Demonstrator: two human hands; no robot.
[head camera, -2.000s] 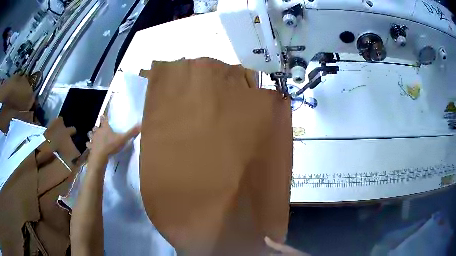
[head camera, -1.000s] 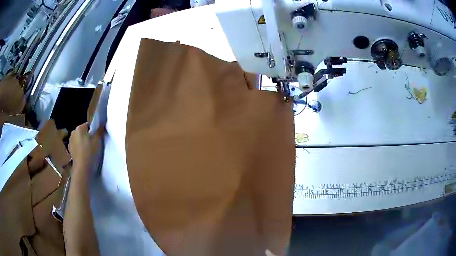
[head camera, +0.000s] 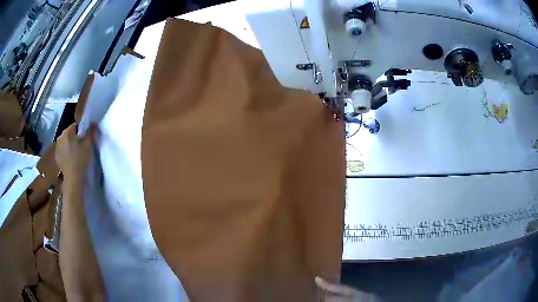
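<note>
A large brown panel (head camera: 230, 159) lies on the white table, its right edge under the presser foot (head camera: 336, 112) of the white sewing machine (head camera: 407, 41). My left hand (head camera: 76, 147), at the left, grips the folded edge of a white-backed piece (head camera: 118, 153) that shows brown on its outer side. This piece spreads beside the brown panel and its white side faces up. My right hand (head camera: 339, 289) is at the bottom edge, largely cut off. A fingertip shows at the panel's lower right edge; its grip cannot be seen.
Brown and white pieces (head camera: 20, 236) are heaped at the left. A printed ruler scale (head camera: 436, 227) runs along the table's front edge. Loose threads and a small yellow mark (head camera: 500, 112) are on the table at the right. A dark board shows partly behind my left hand.
My left hand has moved left, pulling the edge of the white-backed piece outward. The brown panel's top end has shifted up and left. My right hand stays near the bottom edge.
</note>
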